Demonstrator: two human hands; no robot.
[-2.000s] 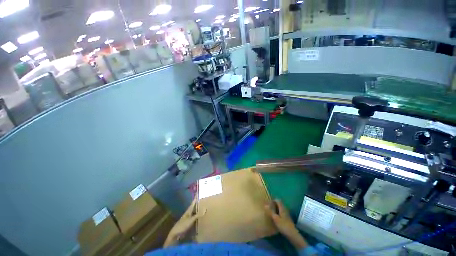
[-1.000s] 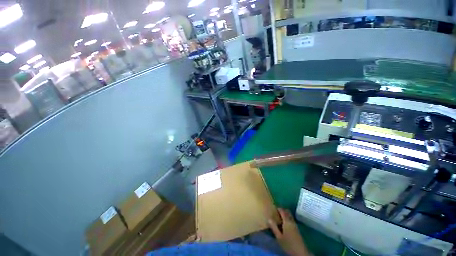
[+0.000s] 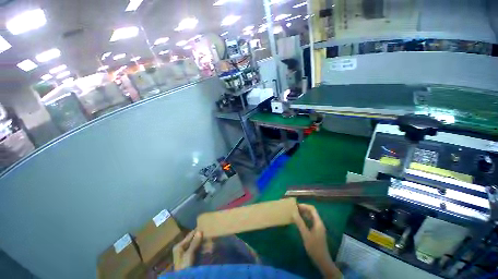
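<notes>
A brown cardboard carton (image 3: 248, 219) is held up in front of me. Only one long narrow brown face of it shows. My left hand (image 3: 187, 249) grips its left end. My right hand (image 3: 310, 228) grips its right end, with fingers at the upper right corner. Below the carton there is a blurred greyish area that I cannot make out. The brownish output chute (image 3: 333, 192) lies just behind and to the right of the carton, leading to the white machine.
The white machine (image 3: 377, 155) with black panel and silver rail (image 3: 437, 197) stands at right on a green mat (image 3: 327, 158). Closed cartons with white labels (image 3: 156, 235) are at lower left by the grey partition (image 3: 120, 180). A blue bin (image 3: 273, 171) is beyond the mat's edge.
The carton's broad labelled face showed before; now the carton is tilted so that only a narrow face shows. My left hand has come back into clear view at its left end.
</notes>
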